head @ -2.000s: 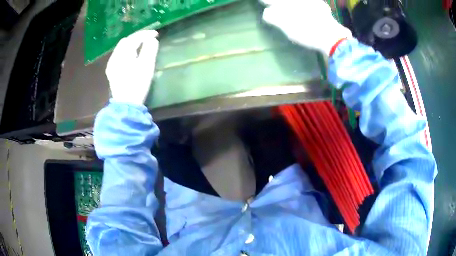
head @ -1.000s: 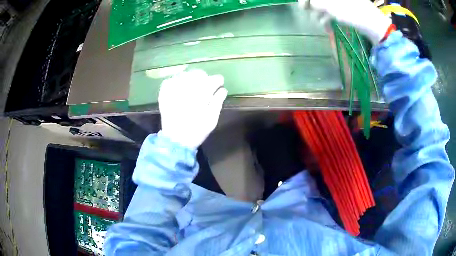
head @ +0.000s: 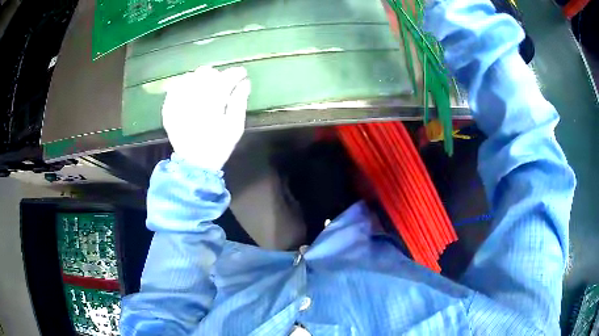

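A green circuit board (head: 141, 23) lies at the upper left, cut off by the top edge. The pale-green panel (head: 315, 72) with lengthwise seams lies on the bench in front of me. My left hand (head: 205, 118), in a white glove, rests on the panel near the bench's front edge, its fingers curled; I see nothing held in it. My right hand is out of the picture past the top edge; only its blue sleeve shows at the upper right. Loose thin green strips (head: 433, 79) lie at the panel's right end and hang over the edge.
A bundle of red strips (head: 400, 190) hangs below the bench edge. A black bin (head: 33, 230) at lower left holds circuit boards (head: 88, 246) with a red strip across. Black trays stand at the far left. A dark-green surface (head: 558, 72) runs along the right.
The view has shifted. My left hand has moved from the green board's edge to the panel's front. My right hand has gone out at the top. The green strips now show at the right.
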